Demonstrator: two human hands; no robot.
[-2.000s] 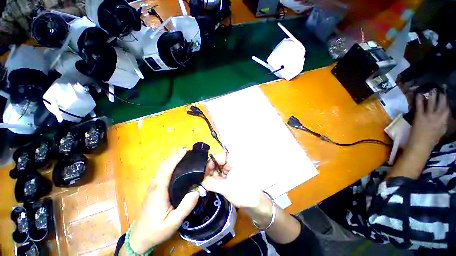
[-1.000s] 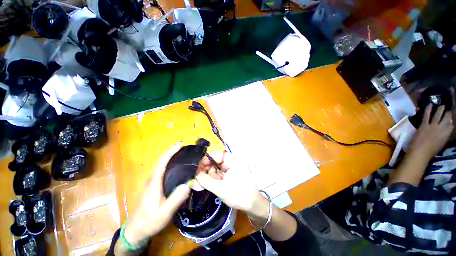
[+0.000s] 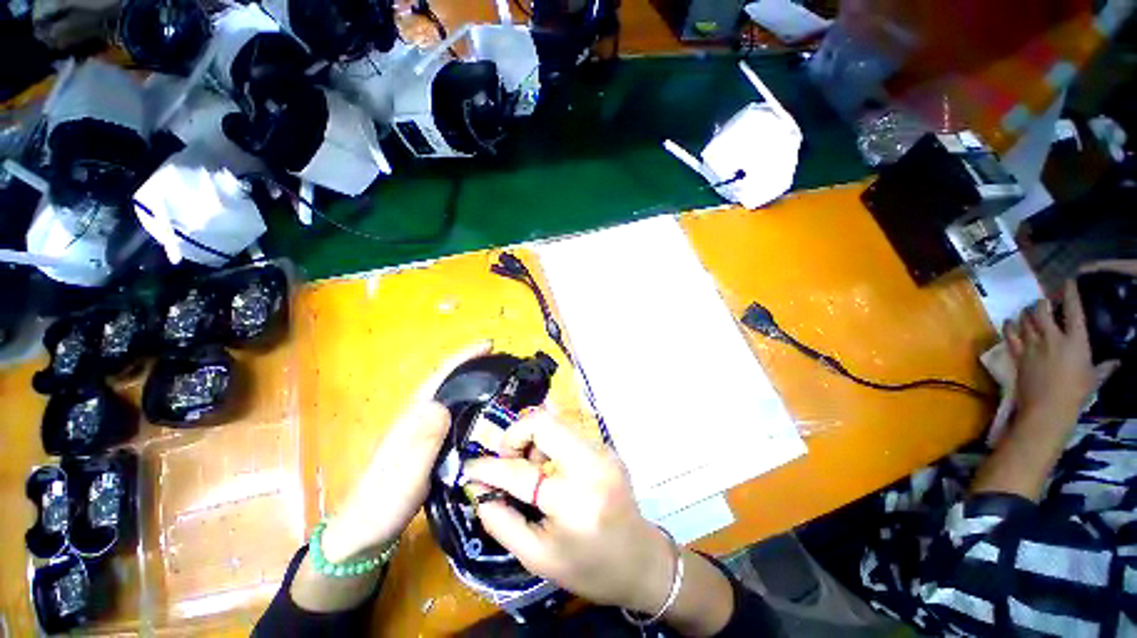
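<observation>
My left hand [image 3: 397, 474] holds a black camera front shell [image 3: 496, 374] from its left side, its open inside turned towards my right hand. My right hand [image 3: 564, 505] has its fingertips at the shell's opening, pinching thin wires there; the plug itself is too small to tell. The camera housing [image 3: 480, 576], black inside with a white outer body, stands below the shell near my body, partly hidden by my right hand. A black pigtail cable [image 3: 544, 305] runs from the bench towards the housing.
Clear blister tray [image 3: 231, 548] with several black shells at left. White paper sheets [image 3: 680, 349] at mid-bench, a black power lead [image 3: 829, 361] right of them. White and black cameras [image 3: 331, 137] crowd the green strip [image 3: 561, 175]. A person's hand [image 3: 1047, 380] holds a black part at right.
The shell has turned so its inside faces my right hand. My right fingers have moved from beside the shell's edge into its opening. The neighbour's hand has shifted.
</observation>
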